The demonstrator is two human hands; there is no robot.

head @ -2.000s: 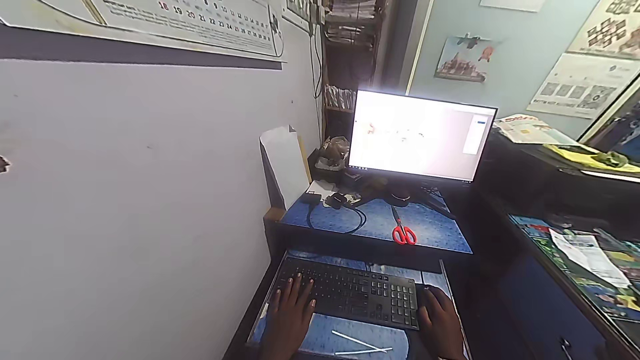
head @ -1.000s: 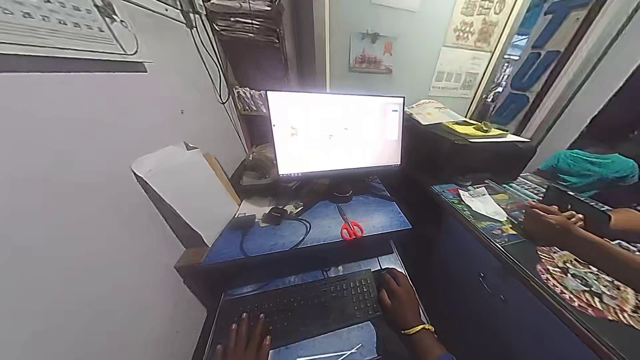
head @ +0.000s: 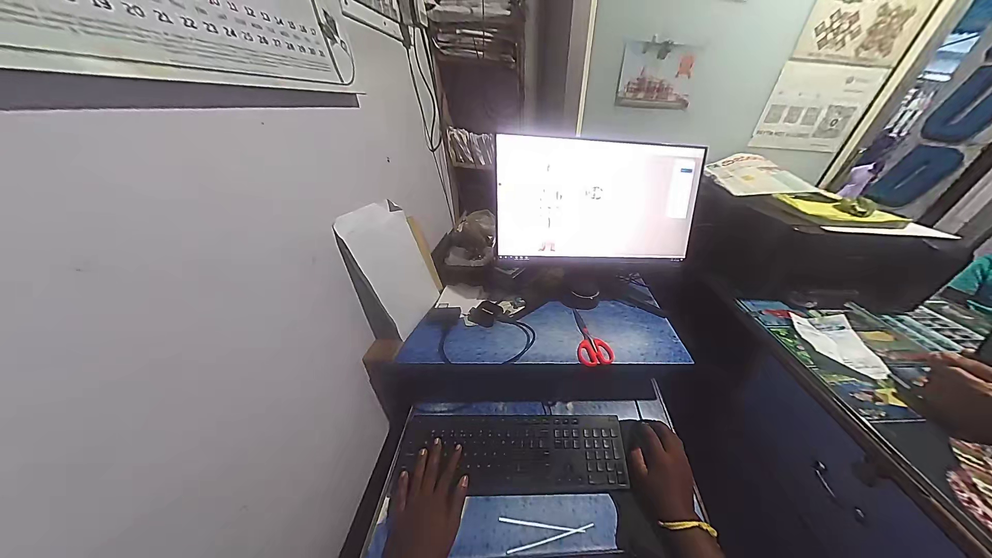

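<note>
My left hand (head: 428, 496) rests with spread fingers on the left end of a black computer keyboard (head: 527, 453). At the keyboard's right end, my right hand (head: 660, 469) lies over a dark computer mouse (head: 637, 435), mostly covered by the palm and fingers. Both are on a blue pull-out tray (head: 484, 523), where thin white strips (head: 546, 533) lie crossed below the keys. Behind it, a lit monitor (head: 601, 198) stands on the blue desktop (head: 542, 333). Red-handled scissors (head: 594, 350) and a black cable (head: 527, 329) lie on that desktop.
A white wall (head: 194, 310) borders the left side, with white paper (head: 387, 267) leaning nearby. To the right are a black printer (head: 829, 260) bearing papers and a counter (head: 868, 434). Another person's hand (head: 961, 395) is over the counter, beside a paper slip (head: 841, 345).
The view has swung left since one second ago. My hands remain at the keyboard and mouse. The co-worker's hands, not in view two seconds ago, appear over the counter one second ago.
</note>
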